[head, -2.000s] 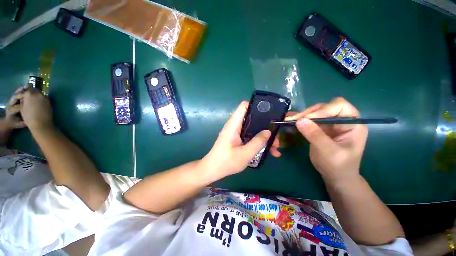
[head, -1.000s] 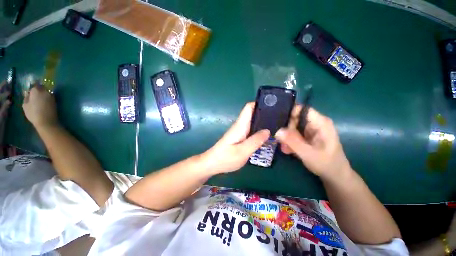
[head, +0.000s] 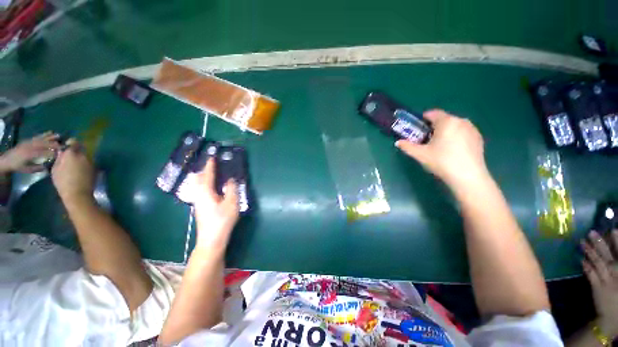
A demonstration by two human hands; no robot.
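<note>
Three black phone bodies lie close together on the green bench at left: a left one, a middle one partly hidden under my fingers, and a right one. My left hand grips the middle one, fingers touching the right one. My right hand holds the lower end of another phone body, right of centre. Its silvery patch is partly covered by my fingers. The tweezers cannot be made out.
A clear film with a yellow end lies between my hands. An amber strip and another phone lie beyond at left. Several phones stand in a row at right, near yellow tape. Neighbours' hands show at both sides.
My left hand has moved left with the phone it held, now among the two there. My right hand has moved forward and right, taking hold of the far phone. The view has tilted up.
</note>
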